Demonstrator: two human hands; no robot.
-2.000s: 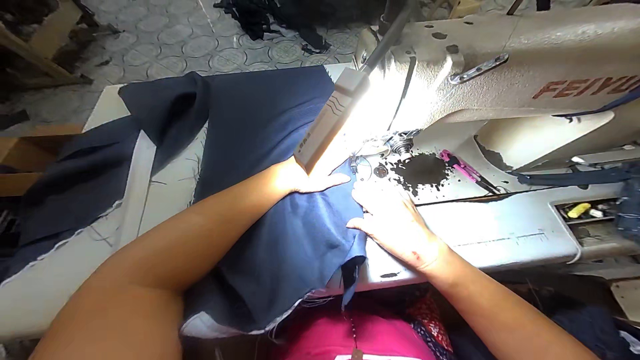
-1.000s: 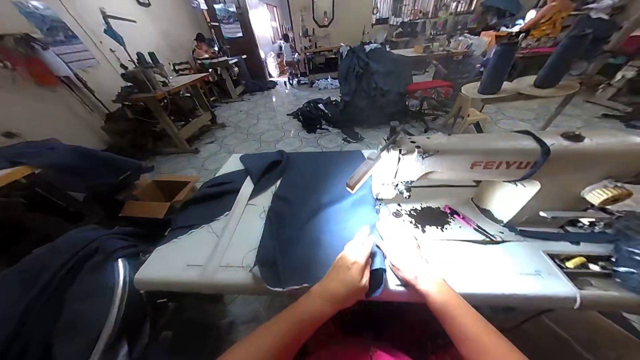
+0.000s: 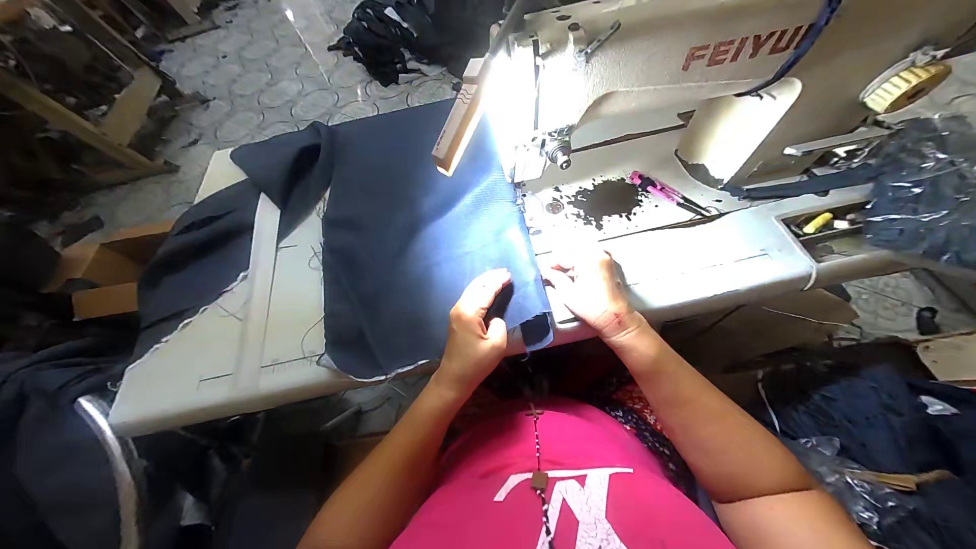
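Note:
A dark blue fabric panel (image 3: 404,221) lies on the table of a Feiyue sewing machine (image 3: 656,69), its right edge running beneath the lit needle area. My left hand (image 3: 476,328) grips the panel near its front right corner, thumb and fingers pinching the cloth. Close to the panel's right edge, my right hand (image 3: 591,290) rests with fingertips bent at the fabric's border; glare hides whether it pinches the cloth. A pink-handled tool (image 3: 659,189), perhaps thread snips, lies on the machine bed to the right of a dark worn patch.
More dark cloth (image 3: 206,236) is draped over the table's left side beside a pale strip (image 3: 259,282). A cardboard box (image 3: 114,267) stands at the left. An open tray (image 3: 827,225) holds small items at the right, near plastic-wrapped dark material (image 3: 926,191). A lamp (image 3: 461,114) hangs by the machine head.
Since two seconds ago, both hands have come back from the needle area toward the table's front edge. The view tilted up to the room and down again.

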